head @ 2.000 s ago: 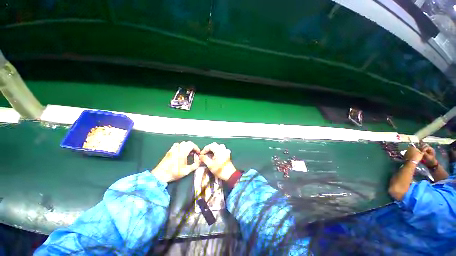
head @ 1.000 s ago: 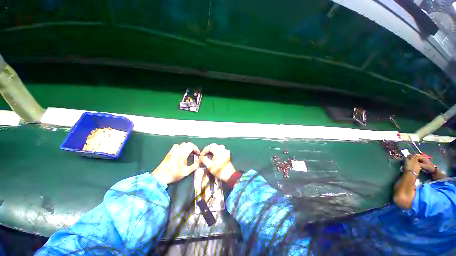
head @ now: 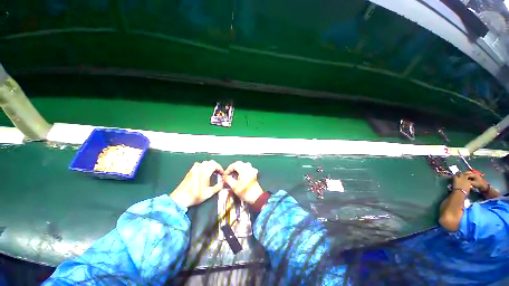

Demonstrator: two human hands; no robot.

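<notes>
A phone unit (head: 238,217), a flat silvery rectangle with pale patches, lies on the dark-green bench mat between my forearms. A black strip (head: 230,238) lies slanted at its near end. My left hand (head: 197,182) and my right hand (head: 243,180) meet at the unit's far end, fingertips together. A small dark-reddish bit shows between the fingertips; most of it is hidden, and so is the unit's far end. Dark hair-like strands blur the lower part of the view.
A blue bin (head: 83,158) with pale bits stands left. Red-brown bits (head: 318,187) and a white piece (head: 334,185) lie right on a clear sheet. Beyond the white edge (head: 268,146), a unit (head: 222,114) and a black tray (head: 382,127) are on the belt. Another person's hands (head: 467,181) are far right.
The unit on the belt has moved to the right, and the one by the black tray slightly too. The other person's hands have shifted. My hands look nearly unchanged.
</notes>
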